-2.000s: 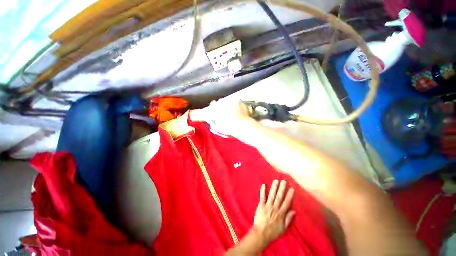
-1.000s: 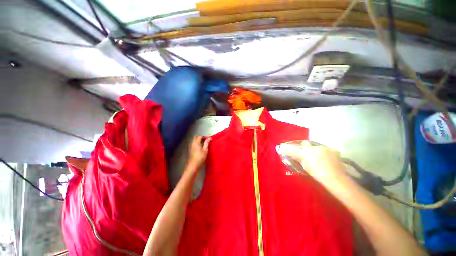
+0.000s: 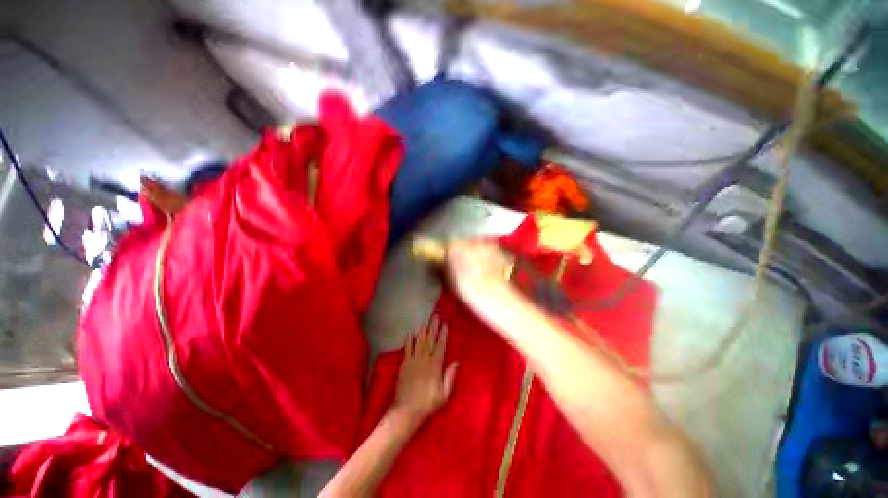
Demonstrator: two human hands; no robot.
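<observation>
A red zip-front vest (image 3: 604, 311) lies flat, its yellow-tan collar facing (image 3: 565, 231) at the top and its gold zipper (image 3: 516, 428) running down the middle. My left hand (image 3: 425, 374) rests flat on the vest's left part, fingers apart, holding nothing. My right hand (image 3: 479, 270) is blurred and closed around the steam iron (image 3: 428, 250) at the vest's left shoulder edge. A bit of yellowish handle shows; the iron's body is mostly hidden. My right forearm crosses over the vest and covers part of the zipper.
A large heap of red vests (image 3: 263, 302) stands at the left. A dark blue rounded bolster (image 3: 443, 136) and an orange scrap (image 3: 557, 192) are behind. The hose (image 3: 774, 214) and dark cable hang at the right. A bottle (image 3: 852, 359) is on the blue surface (image 3: 800, 418).
The view has swung left. The iron in my right hand has moved from the vest's right chest across to its left shoulder. My left hand has moved from the left shoulder edge down onto the cloth.
</observation>
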